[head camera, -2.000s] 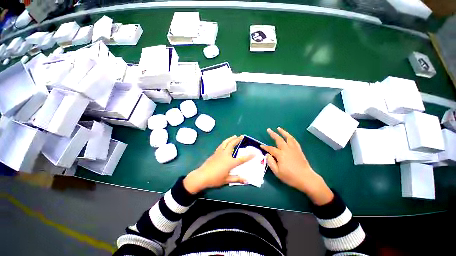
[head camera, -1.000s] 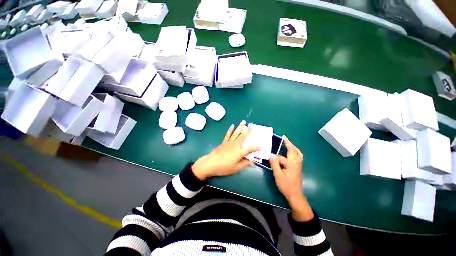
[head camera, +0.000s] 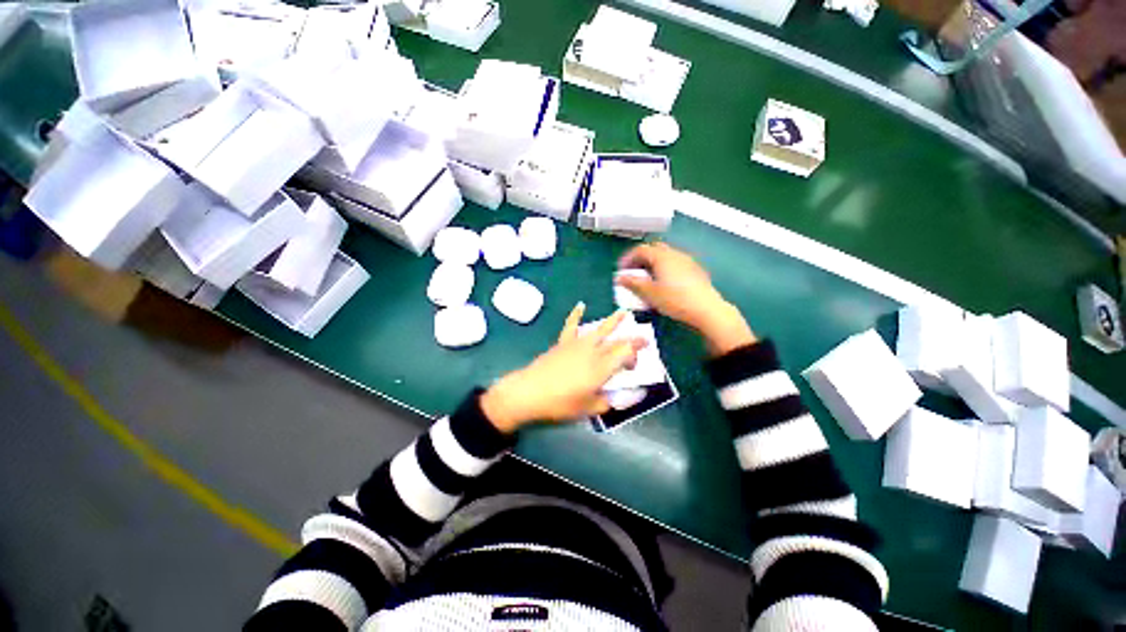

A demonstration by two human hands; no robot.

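My left hand (head camera: 571, 377) lies over the left side of a small open box base (head camera: 664, 393) with a dark inner edge, fingers on the white piece inside. The box stands tilted to my view on the dark green tabletop. My right hand (head camera: 679, 294) is just beyond the box, with its fingers closed on a white puck (head camera: 630, 291). My left hand's fingers hide part of the box. Several loose white pucks (head camera: 517, 299) lie left of the box.
Left is a large heap of white lids (head camera: 235, 142). An open box (head camera: 627, 191) sits by the white rail (head camera: 790, 256). Closed white boxes (head camera: 932, 454) are piled right. Beyond the rail, the green belt (head camera: 914, 210) carries a picture-marked box (head camera: 788, 136), a box set and one puck.
My right hand has left the box, moved up and closed on a puck; the loose group has one fewer. The white piece now lies in the box. The view has shifted.
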